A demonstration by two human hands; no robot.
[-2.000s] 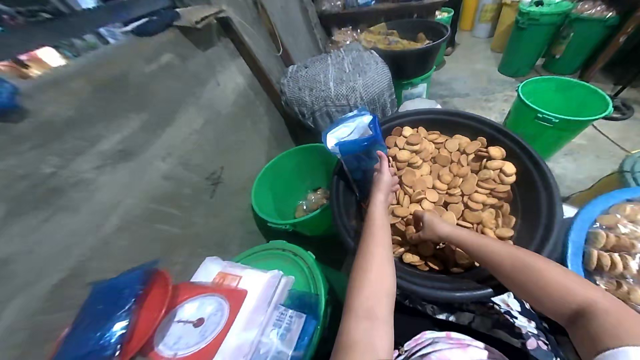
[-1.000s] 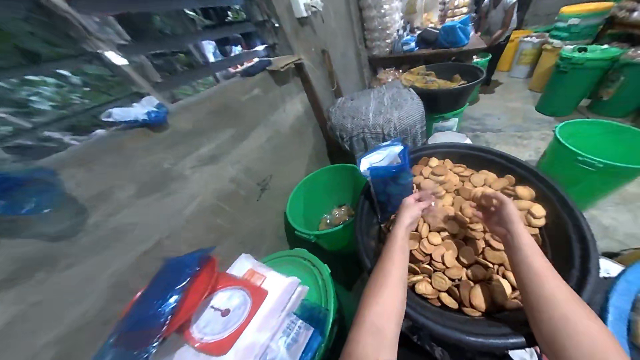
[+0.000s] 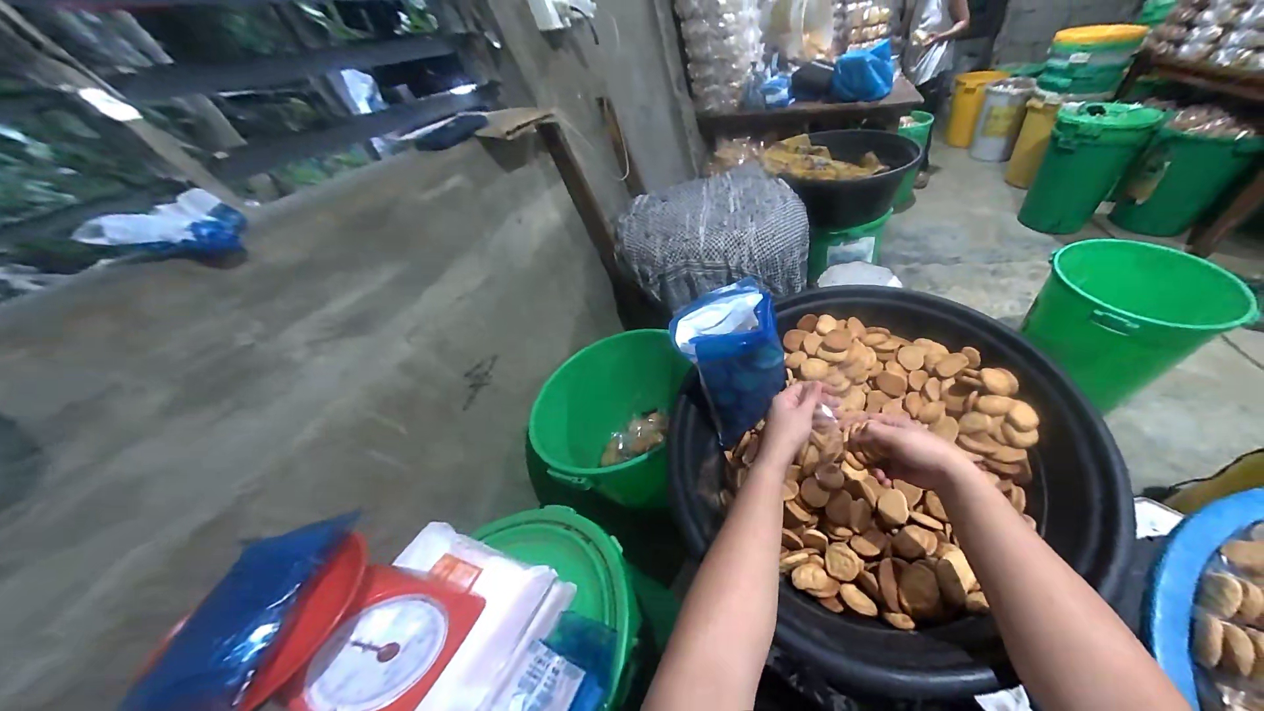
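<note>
A large black tub holds a heap of round brown cookies. Over the heap, my left hand pinches what looks like a clear plastic bag. My right hand is close beside it at the cookies, its fingers curled; whether it holds the bag or cookies cannot be told. A blue plastic pack with a white opening leans upright inside the tub's left rim, just beyond my left hand.
Left of the tub are a green bucket with bagged cookies, a lidded green bucket and a red dial scale. A blue-rimmed basin and green bucket flank the right. A person stands at the back.
My right hand, apart from the left one a second ago, has come in close beside it. The view has swung up and to the left since the first frame.
</note>
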